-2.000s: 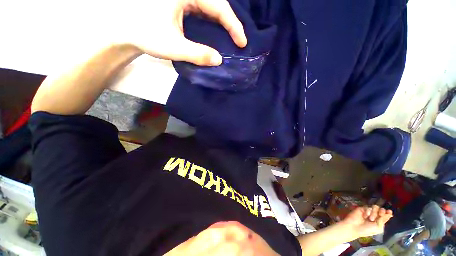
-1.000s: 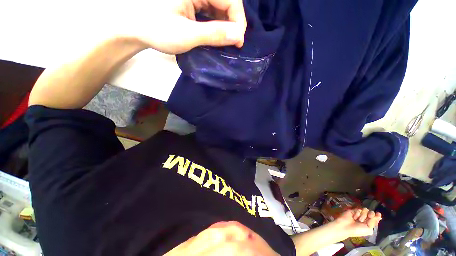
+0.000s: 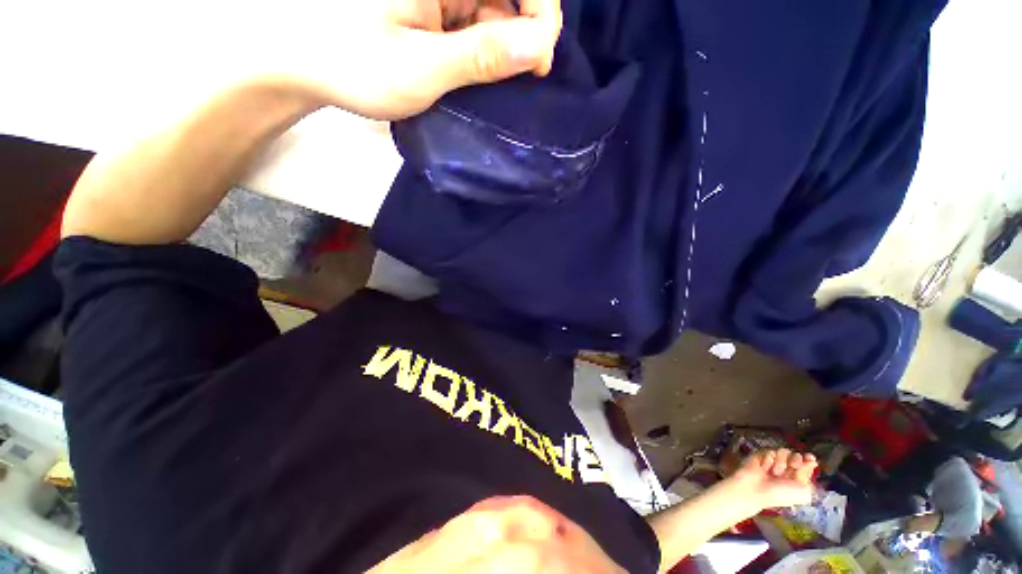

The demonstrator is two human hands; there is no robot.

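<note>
A dark navy jacket or coat [image 3: 784, 135] lies over the white table and hangs over its near edge, with a white basting line down its front. My left hand [image 3: 488, 51] is at the top, its fingers closed on the navy cloth above the pocket piece. The pocket piece's shiny purplish-navy fabric [image 3: 493, 163] hangs just below my hand, with white stitches along its upper edge. My right hand [image 3: 779, 477] is small at the lower right, away from the garment, its fingers curled. No needle or thread can be made out at it.
The white table [image 3: 325, 168] reaches under my left forearm. A sleeve [image 3: 874, 342] hangs at the right. Small scissors [image 3: 936, 275] lie beyond it, near white and dark blue rolled items [image 3: 986, 320]. Mixed clutter [image 3: 885, 437] lies below at right, near my right hand.
My left hand has shifted slightly up and its fingers have closed together, showing more of the pocket's stitched edge. My right hand has moved left, closer to my body.
</note>
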